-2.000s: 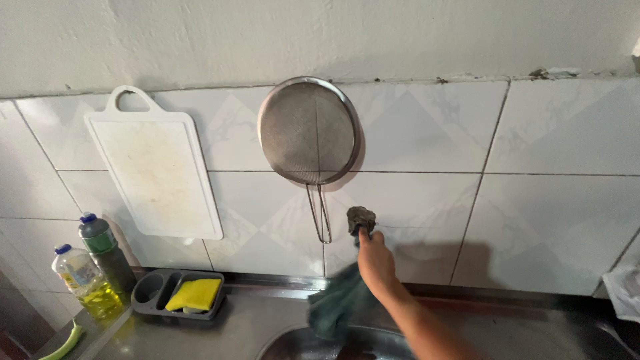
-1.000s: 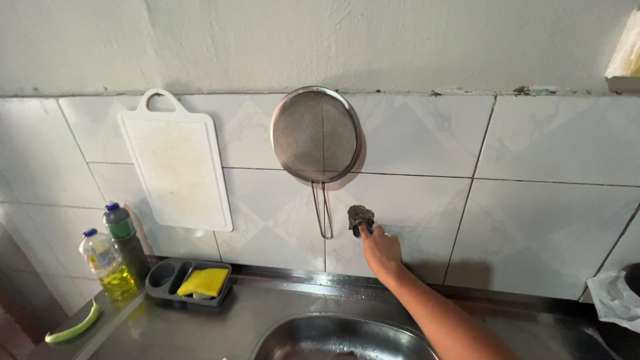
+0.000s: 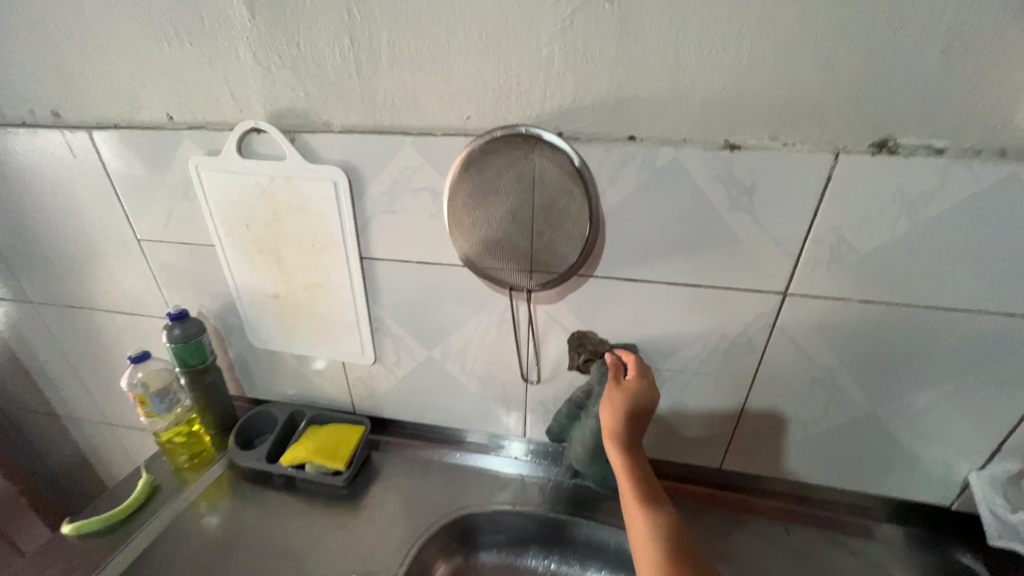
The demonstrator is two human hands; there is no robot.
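Note:
My right hand (image 3: 630,400) reaches up toward the tiled wall and pinches a dark green cloth (image 3: 582,432) between thumb and fingers. The cloth hangs down behind the hand, over the back edge of the sink counter. Against the cloth's top, just left of my fingertips, is a crumpled dark grey-brown piece (image 3: 586,350); what it is I cannot tell. A round metal mesh strainer (image 3: 524,212) hangs on the wall above and to the left, its wire handle pointing down. My left hand is out of view.
A white cutting board (image 3: 284,256) hangs left of the strainer. Below it stand a grey sponge caddy (image 3: 300,472) with a yellow sponge (image 3: 324,446), two bottles (image 3: 164,408) and a green curved object (image 3: 112,512). The steel sink basin (image 3: 512,544) lies below; a white plastic bag (image 3: 1000,504) is at right.
The green cloth, largely hidden one second ago, now hangs in plain sight from my right hand. Its lower part hung farther left, over the basin, two seconds ago.

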